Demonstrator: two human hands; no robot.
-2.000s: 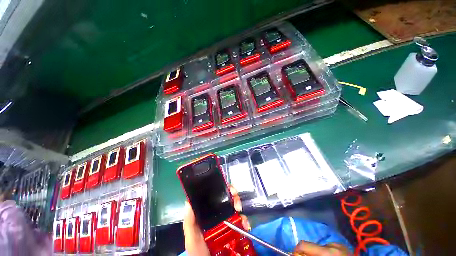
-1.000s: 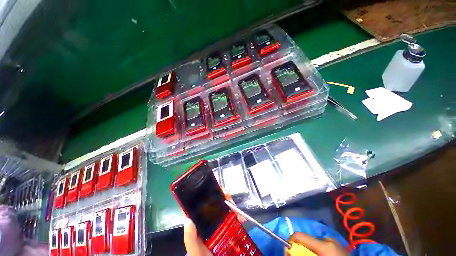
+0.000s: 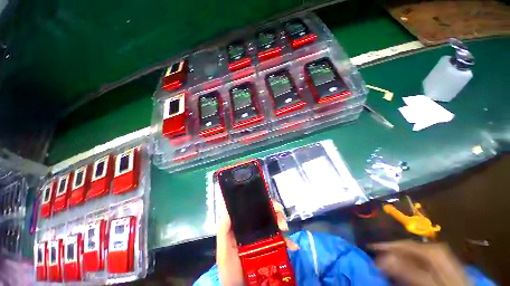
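Observation:
A red flip phone (image 3: 251, 209) is held open, with its black inner screen up and red keypad below, in front of the lens tray. My left hand (image 3: 226, 251) holds it from behind; fingertips show at both sides. My right hand (image 3: 416, 262) is blurred at the lower right, and its fingers cannot be made out. The orange-yellow air gun (image 3: 412, 221) hangs just above it at the bench edge, apart from the hand. The clear lens tray (image 3: 358, 192) lies behind the phone with pale, black-edged panels.
A stacked blister tray (image 3: 358, 106) holds phones behind the lens tray; another tray (image 3: 144, 223) of red phones is at left. Tweezers (image 3: 378, 116), a white wipe (image 3: 424, 111), a dispenser bottle (image 3: 448, 78) and film scraps (image 3: 386, 172) lie at right. Brown board (image 3: 458, 19) is at upper right.
The air gun has left my right hand and now hangs at the bench edge. My right hand has moved right, away from the phone. The phone is turned more upright.

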